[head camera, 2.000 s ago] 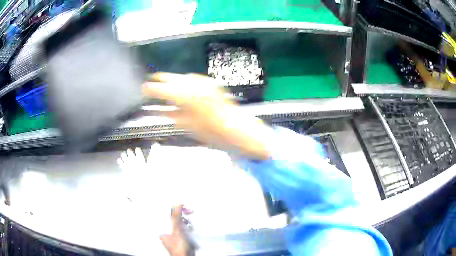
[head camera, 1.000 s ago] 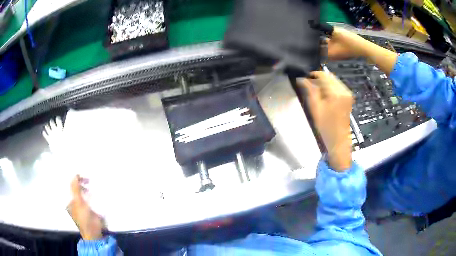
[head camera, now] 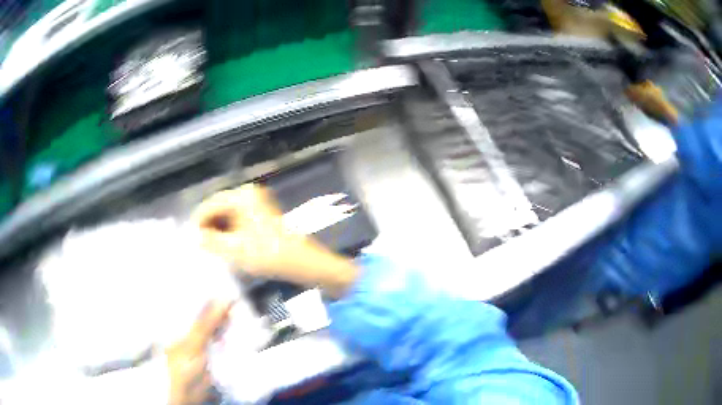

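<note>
A black tray (head camera: pixel 310 183) holds several thin white strips (head camera: pixel 326 212) in front of me. My right hand (head camera: pixel 257 237) is blurred over the tray's left part, its fingers curled; whether it holds something cannot be told. My left hand (head camera: pixel 194 348) is low at the left, partly lost in glare, with a pale crinkly plastic bag (head camera: pixel 241 352) bunched against it. A large white heap, seemingly a bulk bag (head camera: pixel 119 277), lies left of the tray beside both hands.
Beyond the metal edge (head camera: pixel 261 115), a black bin (head camera: pixel 150 115) of silvery-white pieces stands on the green shelf. A wide dark fixture plate (head camera: pixel 546 119) with a metal bar lies at the right. Another worker's hand (head camera: pixel 653 101) and blue sleeve are at far right.
My right hand has let go of the raised dark tray and moved left, over the lower tray. The raised tray is no longer distinguishable. The view has shifted and the other worker's hand is farther right.
</note>
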